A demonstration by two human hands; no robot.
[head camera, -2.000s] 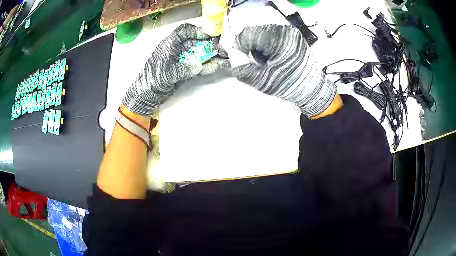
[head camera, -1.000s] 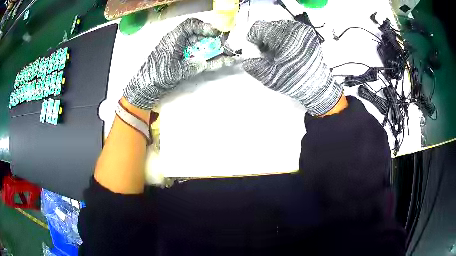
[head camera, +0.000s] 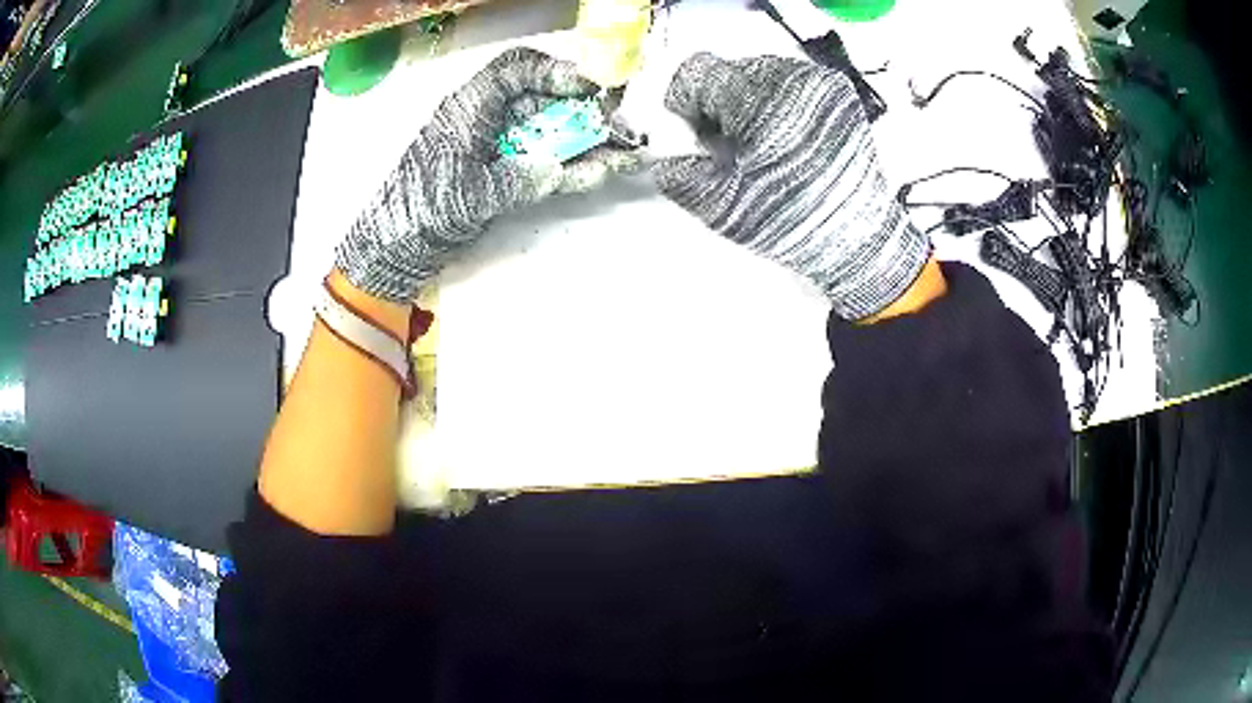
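Observation:
My left hand (head camera: 460, 186), in a grey-and-white striped glove, holds a small teal-green circuit board (head camera: 553, 132) between its fingers. A short dark piece (head camera: 625, 135) shows at the board's right end. My right hand (head camera: 803, 179), in a matching glove, is just right of it with fingers curled; whether its fingertips hold anything is blurred and hidden. A yellow tool (head camera: 612, 41) stands just above the board and the fingertips. Both hands are over the upper part of the white work board (head camera: 632, 357).
Rows of green circuit boards (head camera: 103, 213) lie on a black mat (head camera: 165, 398) at left. Black cables (head camera: 1064, 206) are heaped at right. Green round pads (head camera: 360, 66) and a brown tray (head camera: 371, 17) are at the top. A red stool (head camera: 55, 533) and blue bin (head camera: 172, 618) are low at left.
My right hand has moved a little away from the left. The dark piece at the board's right end shows more. The circuit board has shifted slightly in my left hand.

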